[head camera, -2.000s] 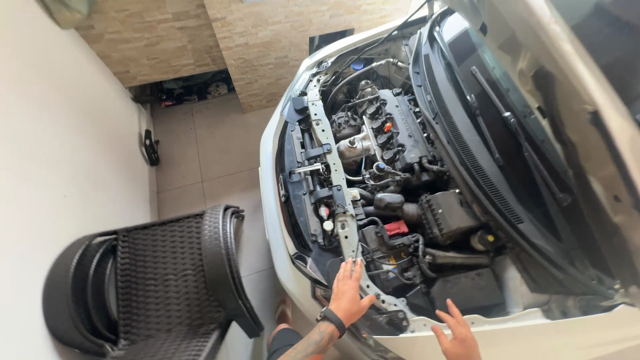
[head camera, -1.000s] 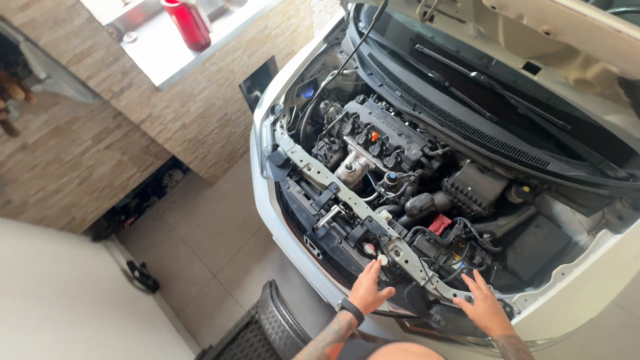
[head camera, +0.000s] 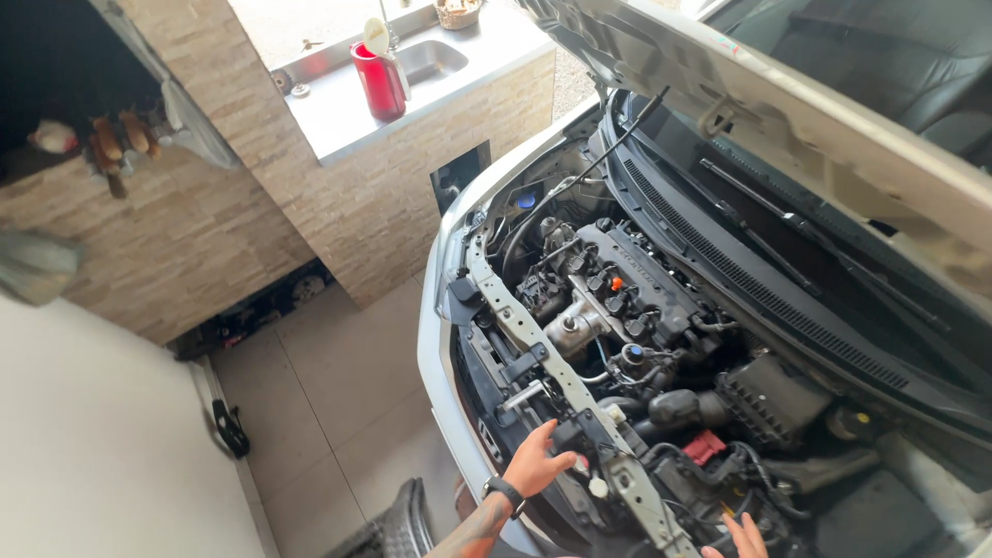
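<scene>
Below me is the engine bay of a car, its hood raised on a prop rod (head camera: 593, 167). My left hand (head camera: 537, 463), with a dark watch on the wrist, is over the front edge beside the radiator support panel (head camera: 535, 333), fingers spread and holding nothing; whether it touches the panel I cannot tell. A white cap (head camera: 598, 487) is just right of its thumb. Only the fingers of my right hand (head camera: 740, 536) show at the bottom edge, apart and near the battery area. A red terminal cover (head camera: 704, 447) lies above them. The engine cover (head camera: 639, 271) and air filter box (head camera: 775, 399) are farther back.
The raised hood (head camera: 837, 132) overhangs the windshield at the upper right. A metal sink counter (head camera: 333, 128) holds a red thermos jug (head camera: 380, 85). A dark woven chair (head camera: 403, 521) stands by the front bumper at the bottom. A white wall (head camera: 101, 434) rises at the left.
The view has swung, bringing the sink counter into sight. My left hand has moved along the front panel toward the middle of the car's front. My right hand is now mostly out of view.
</scene>
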